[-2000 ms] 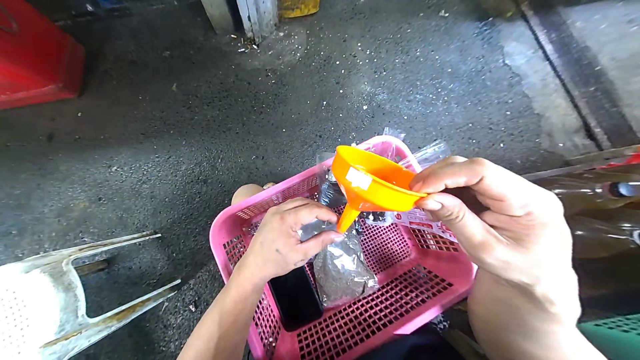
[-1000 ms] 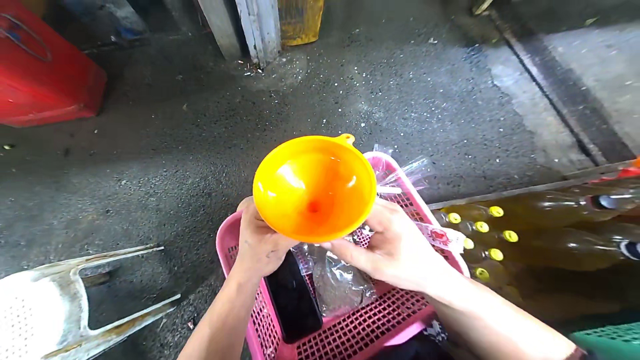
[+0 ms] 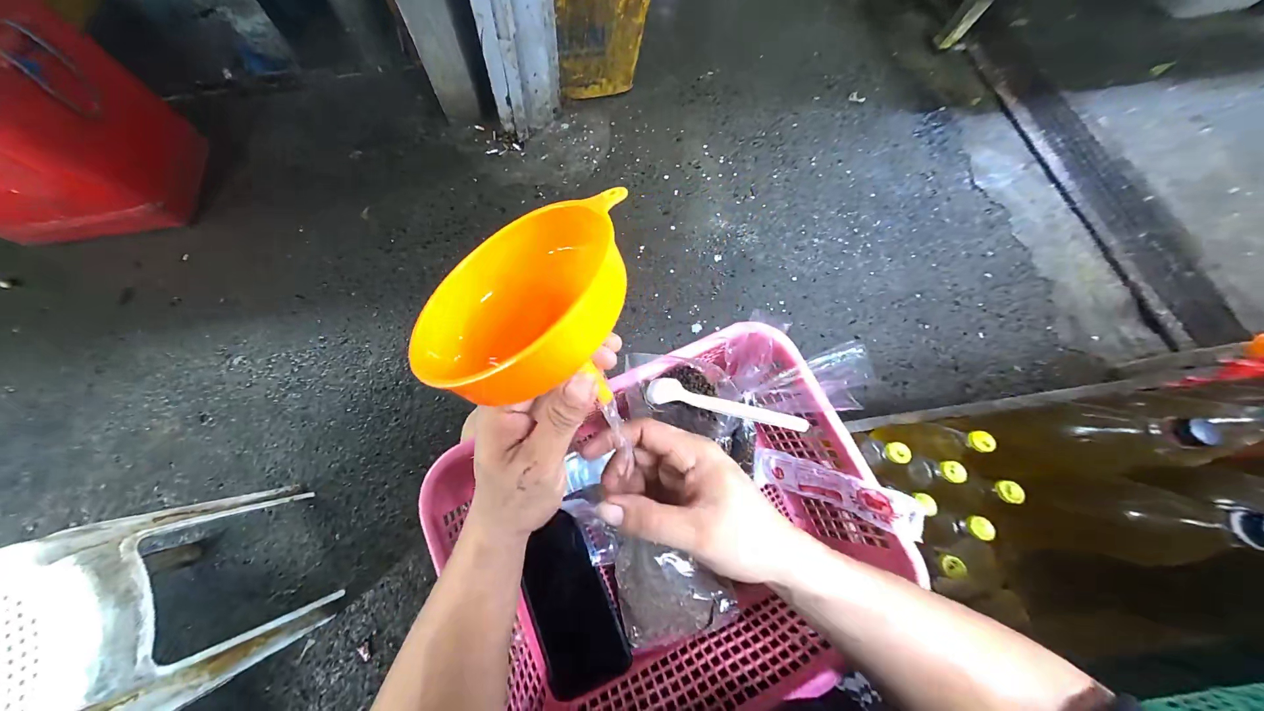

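My left hand (image 3: 528,454) holds an orange plastic funnel (image 3: 523,301) near its spout, the mouth tilted up and to the left. Between the fingers of my right hand (image 3: 681,494) is a clear plastic bag or sleeve (image 3: 619,425) at the tip of the spout. Both hands are above a pink plastic basket (image 3: 879,523). In it lie a black smartphone (image 3: 573,607), a clear bag of greyish contents (image 3: 667,592), a bag of dark grains (image 3: 696,380) with a white plastic spoon (image 3: 736,405) over it, and a clear wrapper with red print (image 3: 839,491).
Bottles with yellow caps (image 3: 953,472) and larger bottles of amber liquid (image 3: 1116,425) lie at the right. A worn white plastic chair (image 3: 128,592) stands at the lower left, a red container (image 3: 89,128) at the upper left. A post (image 3: 518,59) and a yellow container (image 3: 600,44) are beyond.
The funnel has passed from my right hand to my left, its mouth now turned up and left. My right hand has moved from the funnel's rim down to the spout tip.
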